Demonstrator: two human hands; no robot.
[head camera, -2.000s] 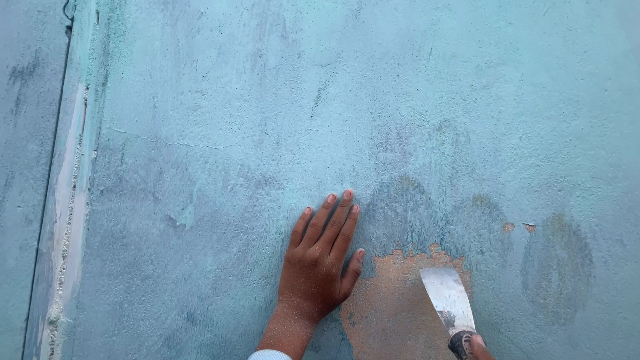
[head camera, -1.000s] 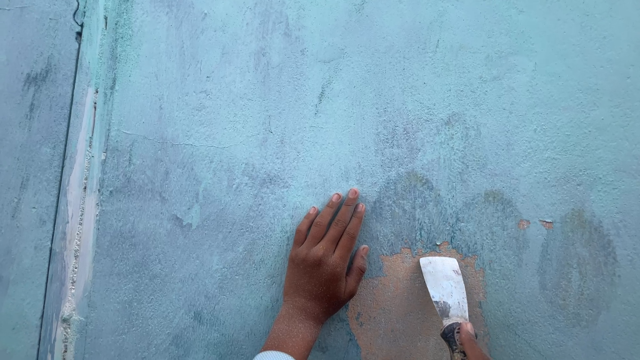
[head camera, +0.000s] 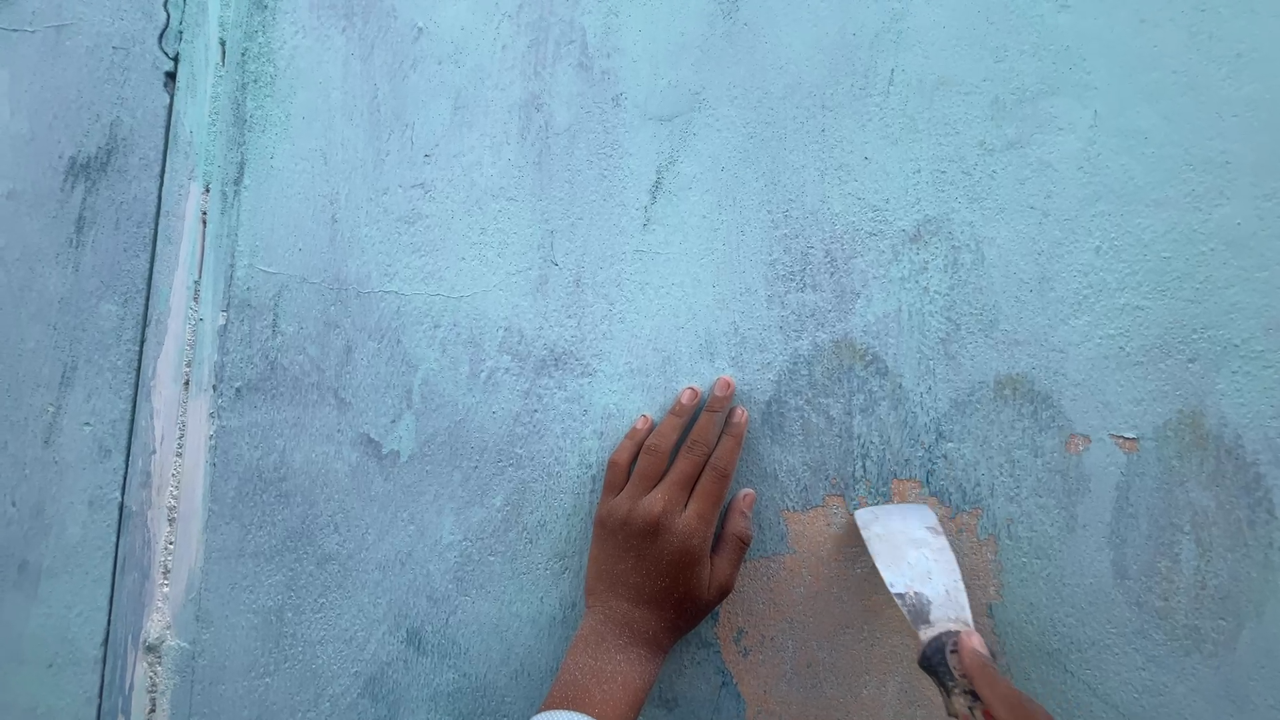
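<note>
My left hand (head camera: 665, 530) lies flat on the blue painted wall (head camera: 480, 400), fingers pointing up and slightly spread, with nothing held. Fine pale dust speckles its back and wrist. To its right, my right hand (head camera: 995, 680) grips the dark handle of a putty knife (head camera: 918, 565) with a wide metal blade. The blade tilts up and left, its edge near the top of a bare brown patch (head camera: 820, 620) where paint is gone. That patch has a ragged upper border. Most of my right hand is cut off by the bottom edge of the view.
Two small chips (head camera: 1077, 443) of exposed brown show right of the patch. Dark stains spread around them. At the left, a rough vertical seam (head camera: 175, 480) with whitish filler runs beside a dark narrow gap (head camera: 140, 400). A thin crack (head camera: 370, 291) crosses the wall.
The ragged top edge of the bare patch differs slightly, with a small paint flake above the blade one second ago no longer visible. My left hand stays on the wall.
</note>
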